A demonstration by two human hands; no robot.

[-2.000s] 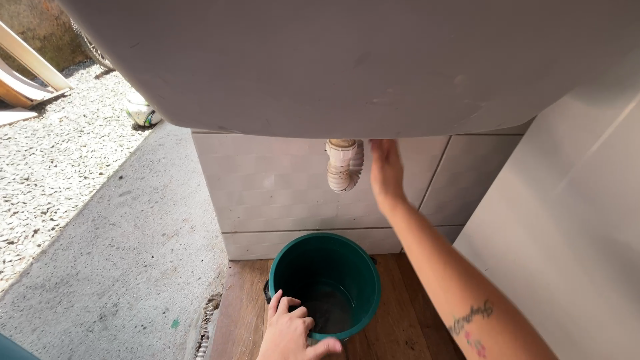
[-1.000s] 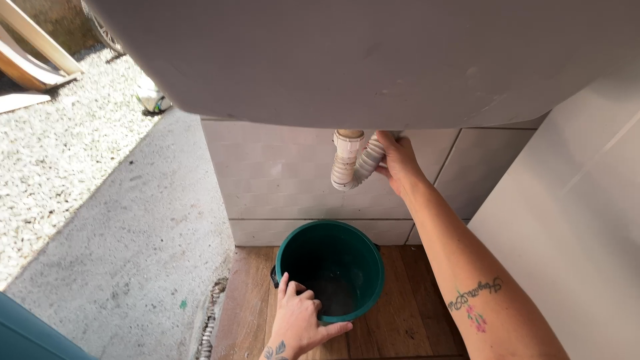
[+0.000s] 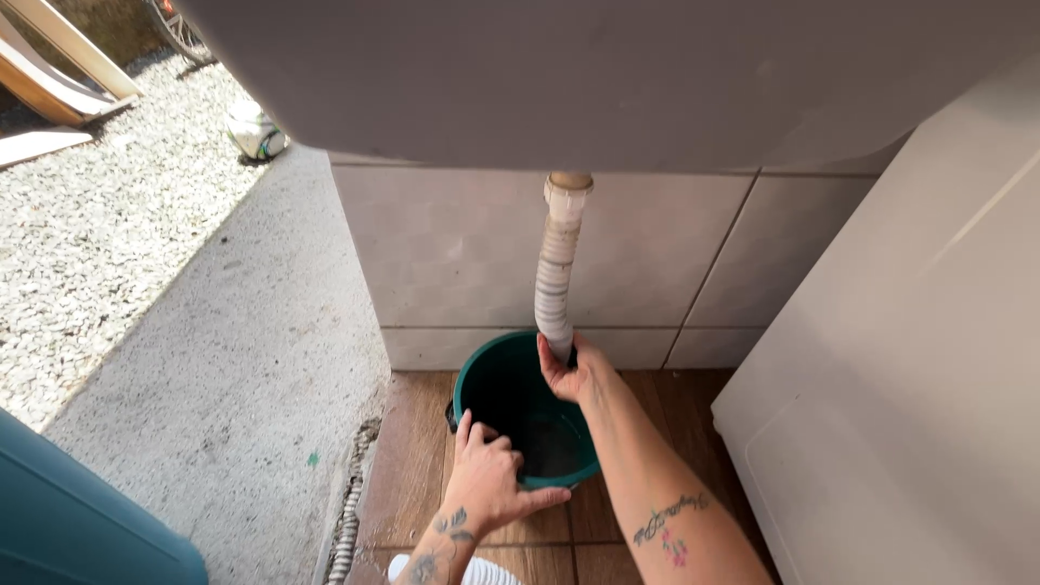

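Observation:
A corrugated white drain hose (image 3: pixel 555 280) hangs from a pipe fitting (image 3: pixel 568 192) under the grey basin (image 3: pixel 569 89). My right hand (image 3: pixel 573 370) grips the hose's lower end, which points down into the dark green bucket (image 3: pixel 470 366). The bucket stands on the wood-look floor against the tiled wall, with a little liquid visible at its bottom. My left hand (image 3: pixel 496 479) holds the bucket's near left rim, fingers inside and thumb along the edge. Below my left wrist lies part of another white corrugated hose (image 3: pixel 487 573), mostly hidden by the arm.
A large white panel or appliance (image 3: pixel 910 357) stands at the right. At lower left is a blue container (image 3: pixel 81 512). Beyond the concrete strip (image 3: pixel 244 325) lie white gravel (image 3: pixel 106 219), a ball (image 3: pixel 256 130) and part of a bicycle wheel (image 3: pixel 183 32).
The hose was bent upward beneath the basin; it now hangs down with its end at the bucket. My right hand has moved down with it. My left hand has stayed on the bucket rim.

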